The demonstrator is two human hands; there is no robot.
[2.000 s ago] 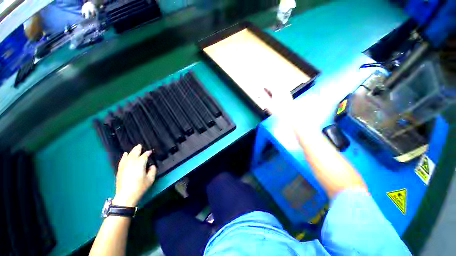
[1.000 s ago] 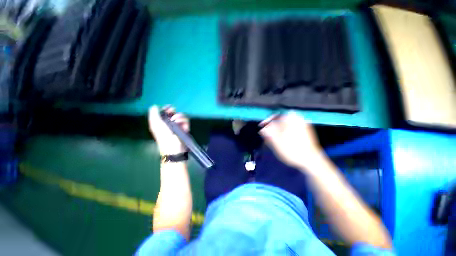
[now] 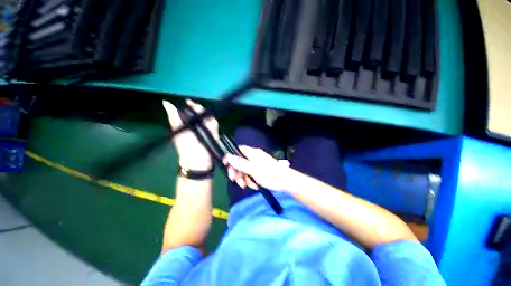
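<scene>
A black tripod base (image 3: pixel 140 152) is open over my lap, with two blurred legs spread to the lower left and upper right and a third dark part running down towards my blue shirt. My left hand (image 3: pixel 193 146) is around its hub end, fingers partly hidden behind it. My right hand (image 3: pixel 262 170) is closed on a slim dark centre rod (image 3: pixel 228 144) lying alongside the third part. Where rod and leg meet is hidden by my fingers. The slotted tray (image 3: pixel 358 90) on the green bench holds several thick folded tripods (image 3: pixel 381 39).
Tray stacks (image 3: pixel 120 44) stand on the bench (image 3: pixel 207 50) at the upper left. A black-rimmed box with a tan bottom (image 3: pixel 500 56) is at the right edge. A blue machine table (image 3: pixel 476 190) stands at the right. The green floor with a yellow line is at the lower left.
My right hand has moved from the trays to my left hand. My left hand took a folded tripod, and its legs are now spread. My view has turned left and down.
</scene>
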